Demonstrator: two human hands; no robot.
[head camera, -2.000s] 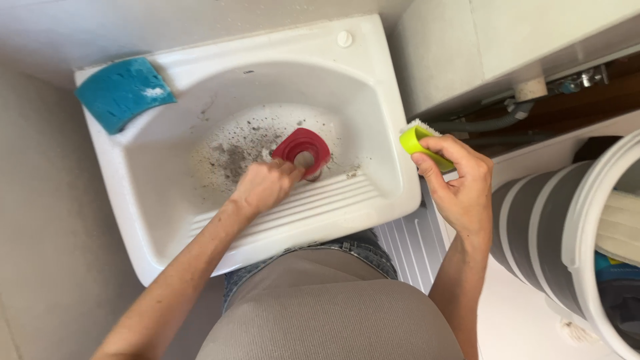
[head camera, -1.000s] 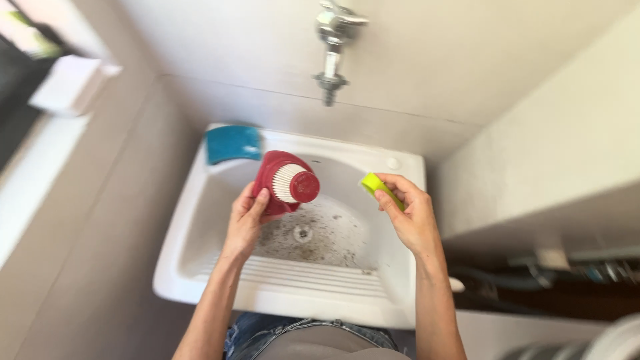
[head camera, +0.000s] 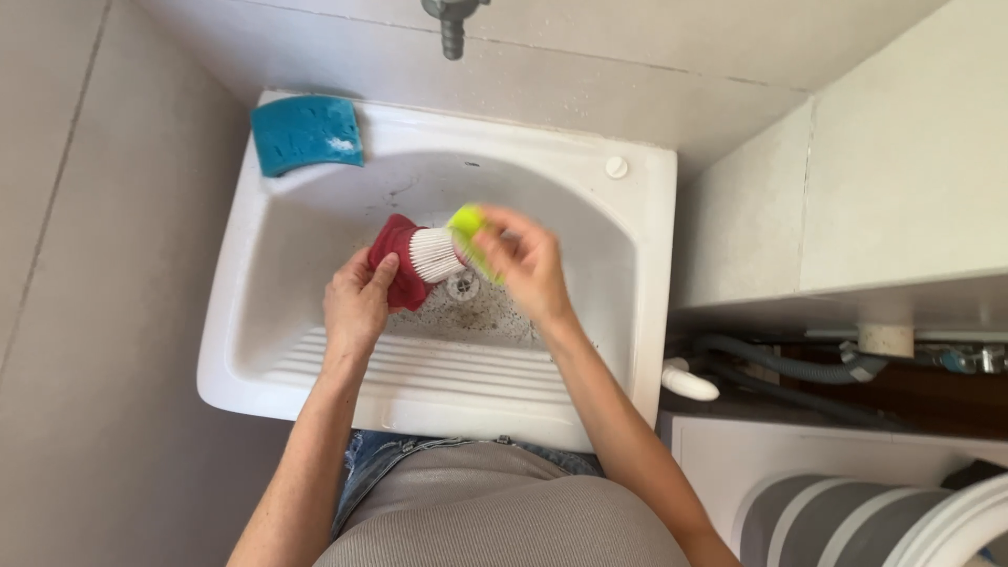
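My left hand (head camera: 358, 303) grips the red base of a pleated filter (head camera: 431, 253) and holds it above the white laundry sink (head camera: 394, 417). The filter's white pleats point right, towards my right hand (head camera: 524, 260). That hand pinches a lime-green brush (head camera: 466, 224), which is blurred and overlaps the far end of the pleats. Whether its bristles touch them cannot be told. Below both hands is the drain (head camera: 462, 286), with dark grit (head camera: 480, 315) scattered about it.
A blue sponge (head camera: 305, 135) lies on the sink's back left corner and a white round plug (head camera: 617, 167) on the back right. The tap (head camera: 452, 31) hangs above the back rim. To the right are grey hoses (head camera: 787, 366) and a grey-and-white striped container (head camera: 835, 516).
Two seconds ago the red piece was low in the basin and the brush was beyond the sink's right rim. The filter has been lifted, and the brush has moved left against or over its pleats.
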